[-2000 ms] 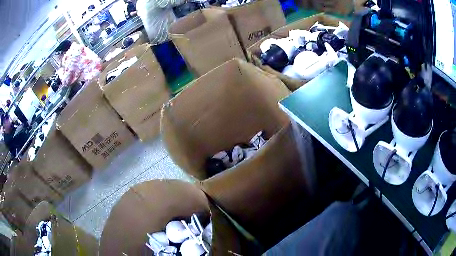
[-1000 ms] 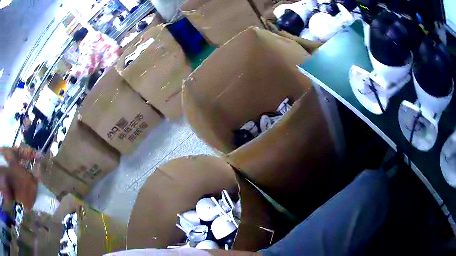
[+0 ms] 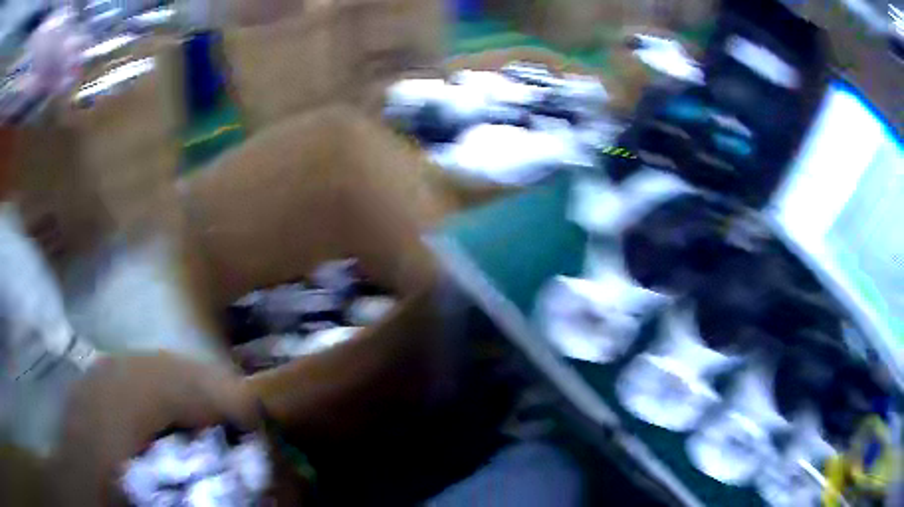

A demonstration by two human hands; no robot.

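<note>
The picture is strongly blurred. Several PTZ dome cameras stand in a row along the green-topped bench at the right. Their round white bases face the bench edge and their black heads are behind, towards the monitor. Neither my left hand nor my right hand can be made out.
Open cartons holding white and black cameras stand left of the bench, another at lower left. A heap of cameras lies behind. A yellow item is at lower right. A pale blurred shape at far left is unclear.
The view has swung right: cartons shifted left, and more of the bench and monitor shows. The hand seen earlier at the left edge, owner unclear, is no longer distinct.
</note>
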